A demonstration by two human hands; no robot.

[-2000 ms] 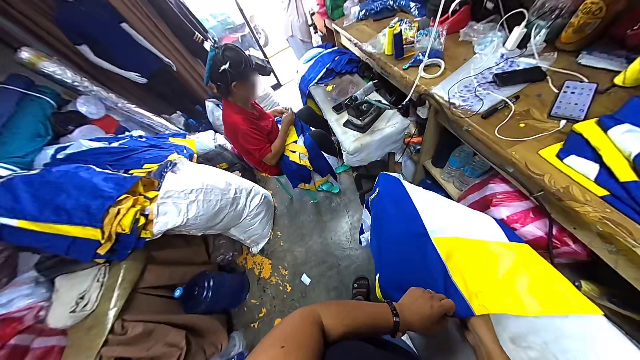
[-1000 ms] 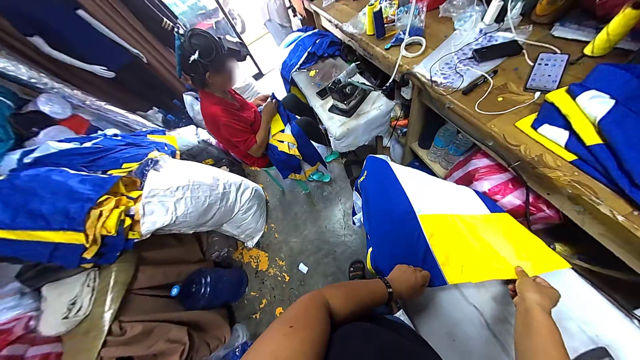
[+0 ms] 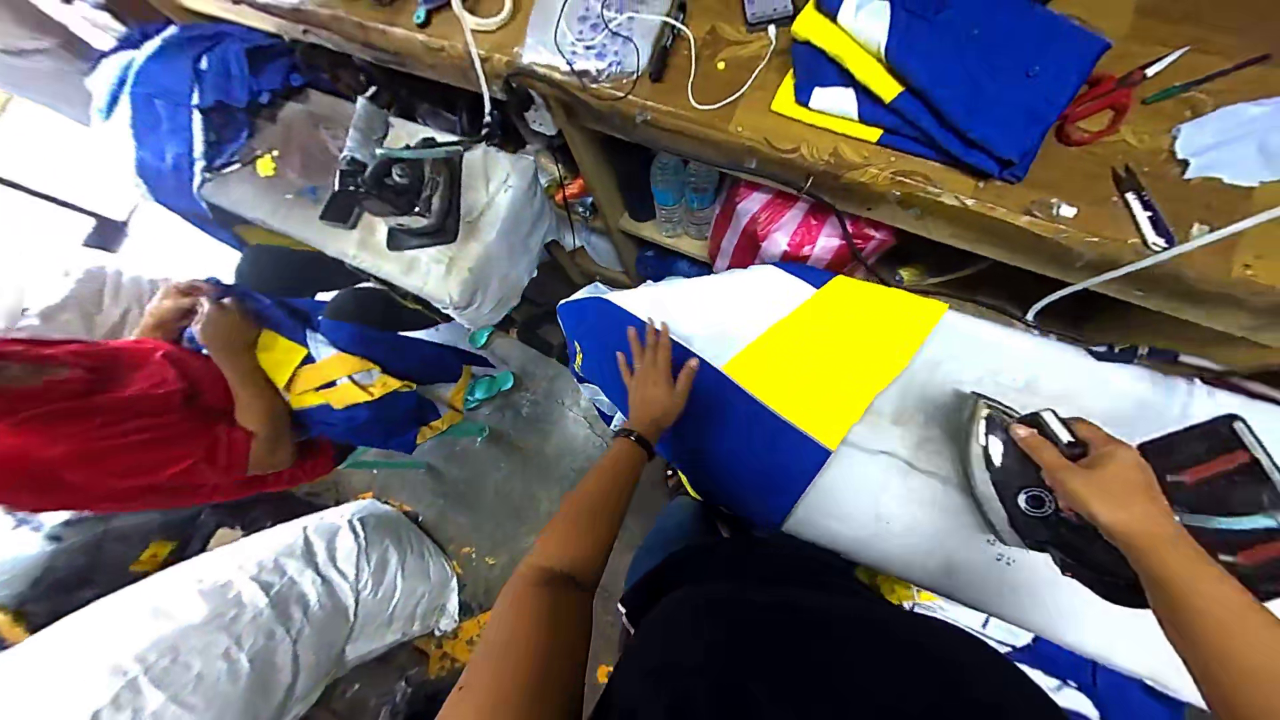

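A blue, white and yellow garment lies spread over the end of a padded white ironing board. My left hand rests flat on its blue part, fingers spread, gripping nothing. At the right, my right hand is closed around the handle of a black electric iron, which is over the bare white cover, to the right of the garment. Beyond that hand is a dark iron rest with red strips.
A wooden workbench behind the board bears a folded blue garment, red-handled scissors and thread snips. At left, a person in red handles cloth near another padded board with an iron. A white sack lies lower left.
My right hand has moved from the garment's yellow edge to the iron at the right. My left hand has gone from the garment's near edge to flat on its blue part. The view has swung right.
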